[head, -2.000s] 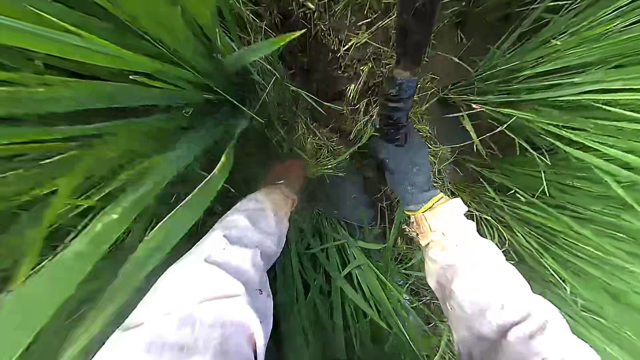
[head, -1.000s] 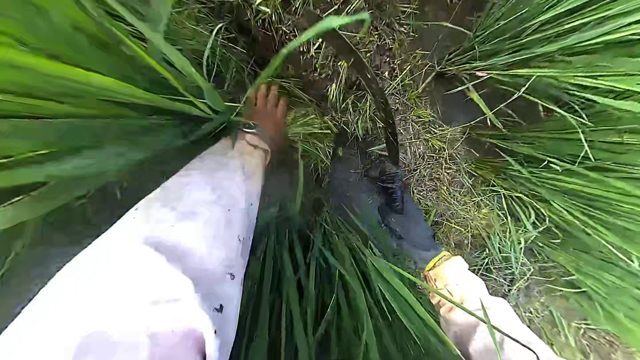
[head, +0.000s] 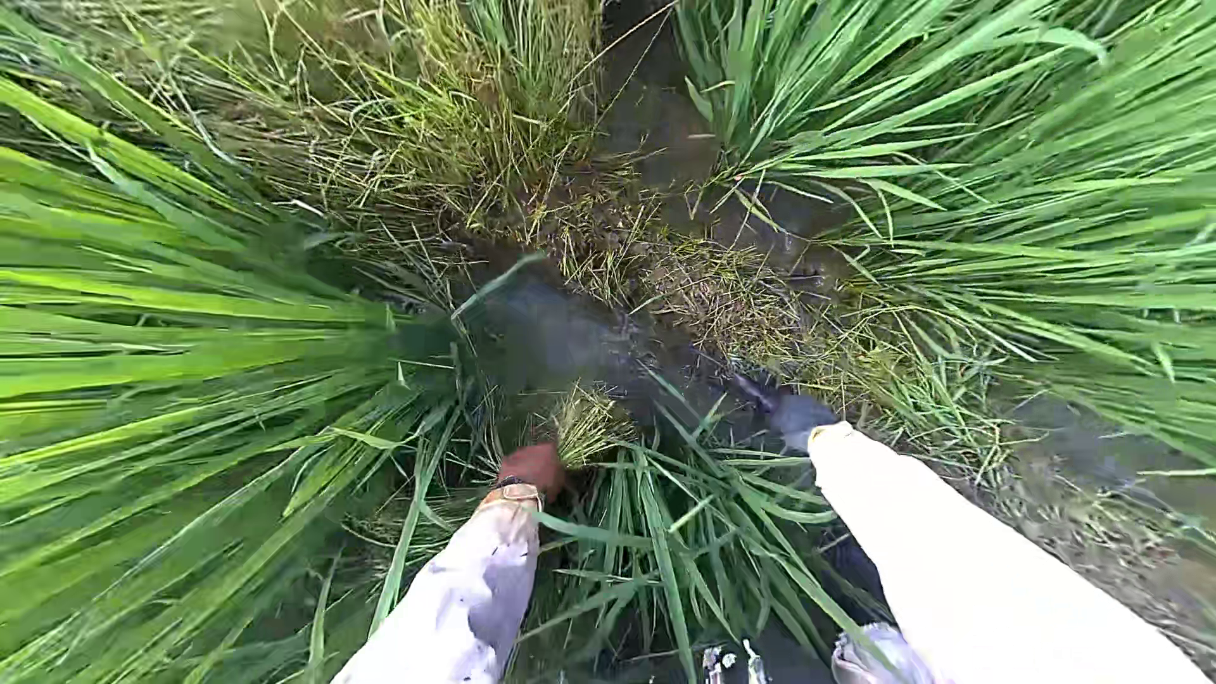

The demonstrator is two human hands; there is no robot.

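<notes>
My bare left hand (head: 534,467), with a dark band at the wrist, is low in the centre, closed around a small bunch of pale grass stems (head: 591,427). To its right is my right hand (head: 800,418) in a dark glove with a yellowish cuff. It grips the dark handle of a sickle (head: 755,389), which points up and left. The sickle's blade cannot be made out against the muddy water. Long green leaves (head: 665,532) lie between and below my two forearms.
Tall green rice-like clumps stand at the left (head: 190,361) and right (head: 1045,218). Murky water (head: 551,332) lies ahead of my hands. Beyond it runs a strip of mud and cut straw (head: 703,285), with a yellowish grass tuft (head: 513,104) at the top.
My left hand was spread open beside the left clump a second ago and is now lower, closed on stems. The sickle's curved blade, visible then, is no longer distinct. The view has shifted.
</notes>
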